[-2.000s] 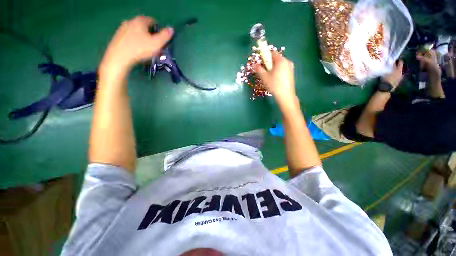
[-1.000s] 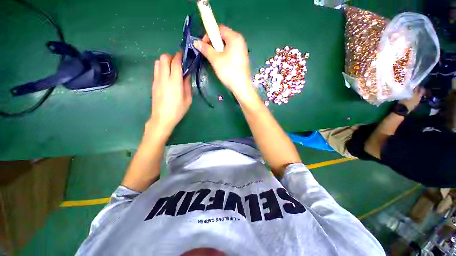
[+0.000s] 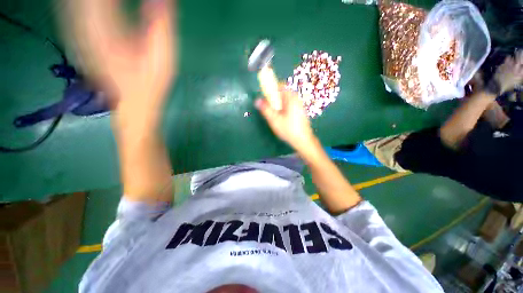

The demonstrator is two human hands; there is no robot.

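Note:
My right hand (image 3: 291,117) grips the pale yellowish handle of a hammer (image 3: 268,86). Its blurred silvery head points away from me, over the green bench (image 3: 212,143). A loose pile of white and copper-red fasteners (image 3: 316,81) lies just right of the hammer. My left hand (image 3: 129,57) is raised at the upper left, large and strongly blurred, with its fingers cut off by the top edge. I cannot tell if it holds anything. A dark strapped workpiece (image 3: 71,103) lies at the left, partly hidden behind my left hand and wrist.
A clear bag of copper-coloured pieces (image 3: 401,54) stands at the upper right. Another person's arm and dark sleeve (image 3: 467,154) are at the right edge. A thin black cord (image 3: 37,143) lies at the far left. A brown carton (image 3: 43,234) is below the bench at left.
My left hand has moved left and up, away from the middle. My right hand has moved slightly right and nearer to me with the hammer. The workpiece between my hands no longer shows there.

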